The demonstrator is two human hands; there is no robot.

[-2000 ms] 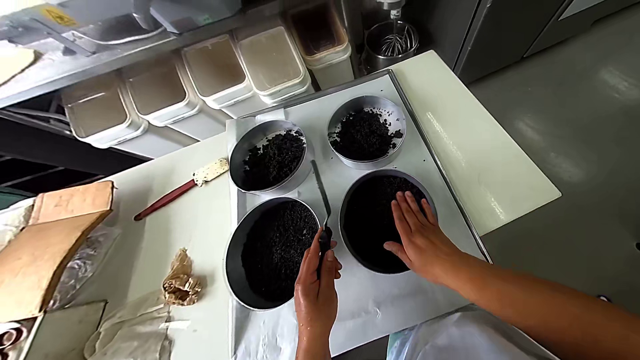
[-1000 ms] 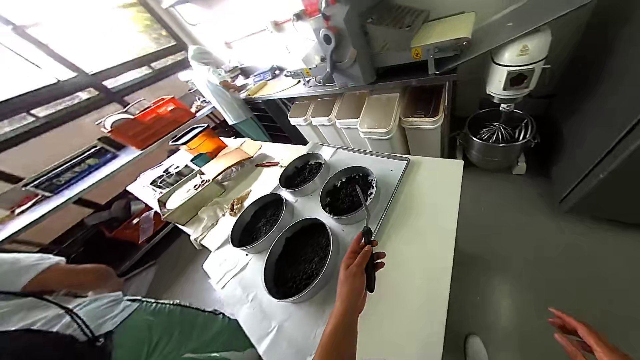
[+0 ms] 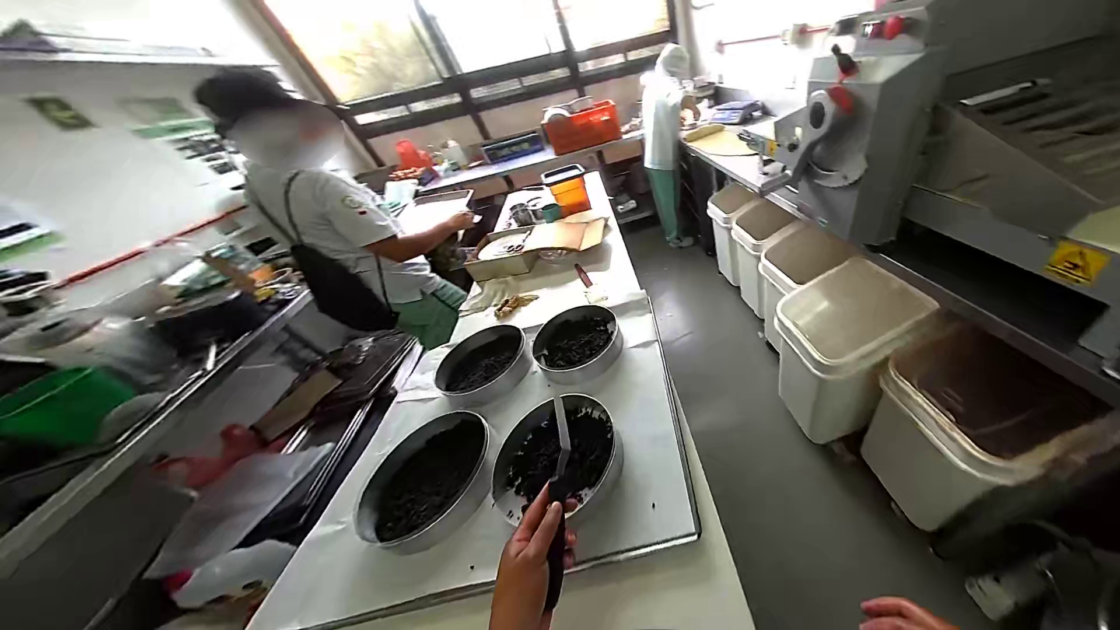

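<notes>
Four round metal cake pans with dark crumbs stand on a paper-lined tray (image 3: pixel 643 490): near left pan (image 3: pixel 426 479), near right pan (image 3: pixel 560 459), far left pan (image 3: pixel 481 361) and far right pan (image 3: pixel 576 341). My left hand (image 3: pixel 529 556) is closed around the black handle of an offset spatula (image 3: pixel 563 446), whose blade extends over the near right pan. At the bottom right edge, my right hand (image 3: pixel 901 614) is only partly in view, over the floor, and its hold cannot be told.
Lidded white bins (image 3: pixel 840 324) line the right under a dough sheeter (image 3: pixel 866 122). Beyond the pans lie a red-handled spatula (image 3: pixel 584 278) and an open cardboard box (image 3: pixel 507 254). One person (image 3: pixel 341 210) stands at left, another person (image 3: pixel 662 131) at the far counter. A cluttered rack is left.
My right hand has left the near pan's crumbs and moved away to the right. The spatula stays in my left hand. The view has swung widely toward the windows.
</notes>
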